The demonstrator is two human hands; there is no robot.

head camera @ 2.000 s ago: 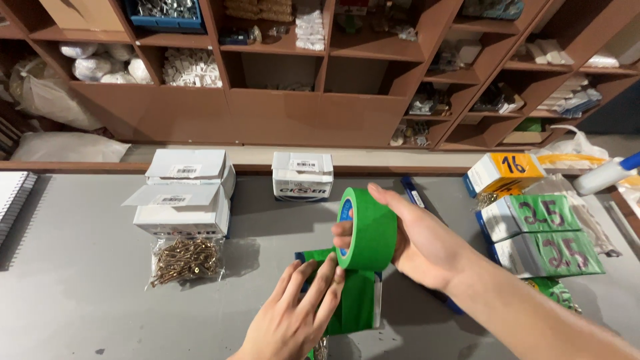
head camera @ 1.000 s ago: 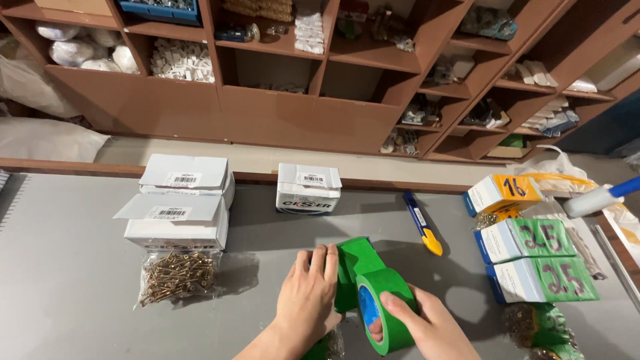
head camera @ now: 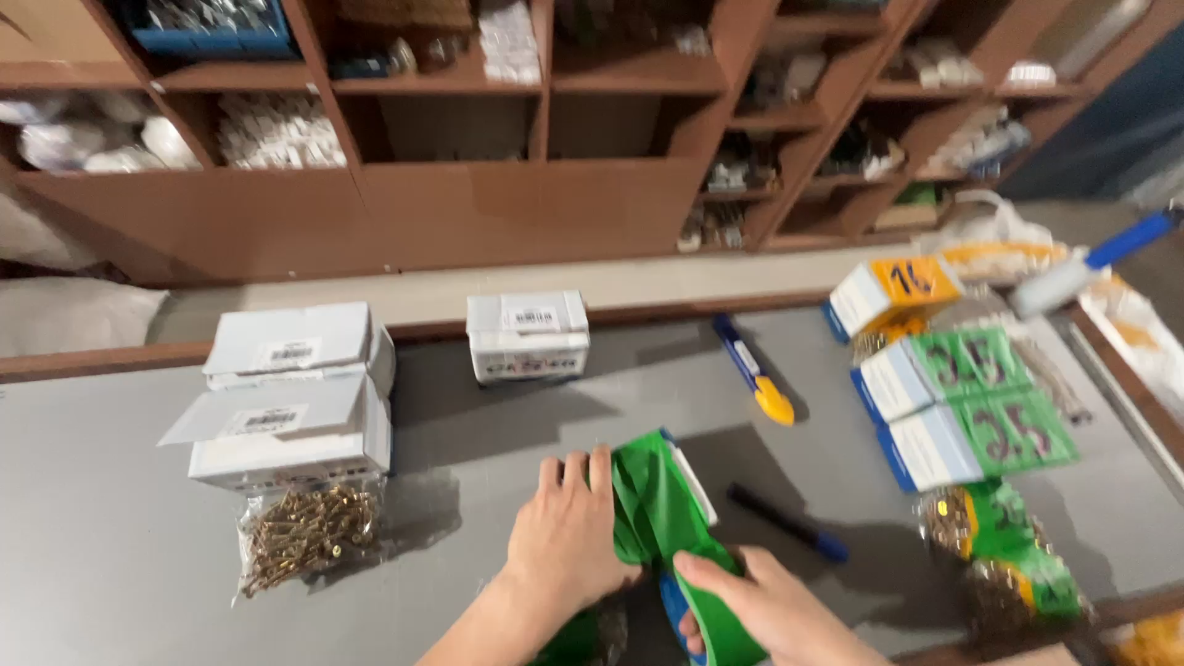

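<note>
A small box covered with green tape [head camera: 659,495] stands low in the middle of the head view. My left hand [head camera: 569,523] presses on its left side, fingers over the tape. My right hand [head camera: 754,601] grips the roll of green tape [head camera: 717,615], whose blue core partly shows; tape runs between roll and box. Beneath my left hand lies a partly hidden plastic bag with green tape [head camera: 578,638]. To the right of the box are a black marker with a blue cap [head camera: 786,521] and a blue and yellow utility knife [head camera: 754,370].
White cartons [head camera: 291,425] and a bag of screws [head camera: 310,536] are at left, another white carton [head camera: 527,338] at the back. Taped boxes [head camera: 971,407] with handwritten numbers and taped screw bags [head camera: 1004,555] are at right. Brown shelving [head camera: 518,213] rises behind the grey table [head camera: 83,518].
The tape roll has moved down, nearer me, in my right hand. My left hand rests at the left of the green box. The black marker now shows.
</note>
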